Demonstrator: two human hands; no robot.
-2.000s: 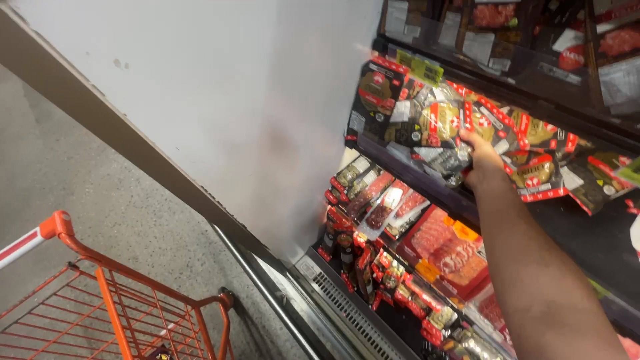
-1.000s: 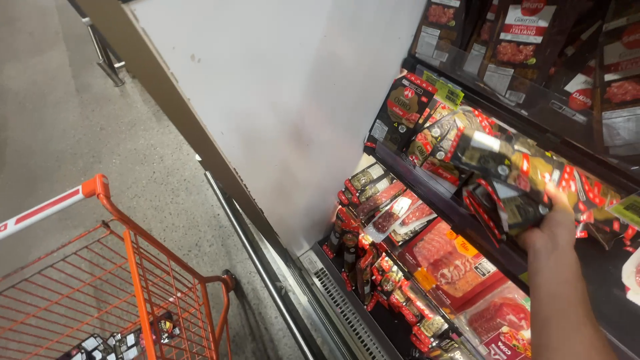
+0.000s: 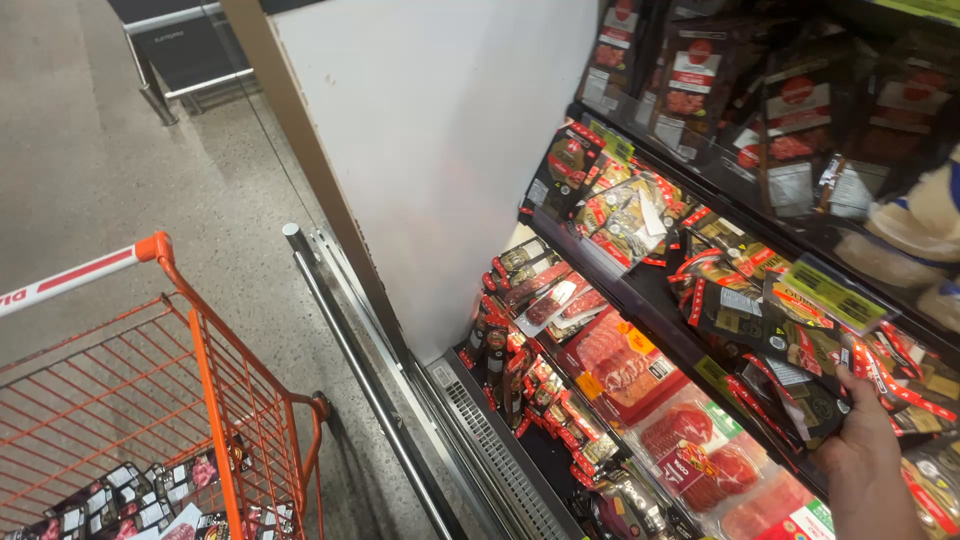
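Observation:
My right hand [image 3: 862, 435], at the lower right, grips black-and-red packets of sliced cured meat [image 3: 810, 405] on the middle refrigerated shelf. Fingers wrap the packets' right end; the thumb lies near a red-and-white edge. Other similar packets [image 3: 630, 214] lie jumbled to the left on that shelf, and one stands upright [image 3: 562, 165] by the white side panel. My left hand is out of view.
An orange wire shopping cart [image 3: 210, 360] holding several dark packets [image 3: 135, 495] stands at left. A metal rail [image 3: 352, 360] and white side panel [image 3: 442, 150] border the case. Large meat trays [image 3: 622, 364] fill the lower shelf; dark packets [image 3: 690, 82] hang above.
My right hand has moved from the left part of the middle shelf toward its right part, with packets in it from one second ago. The view has shifted to the right.

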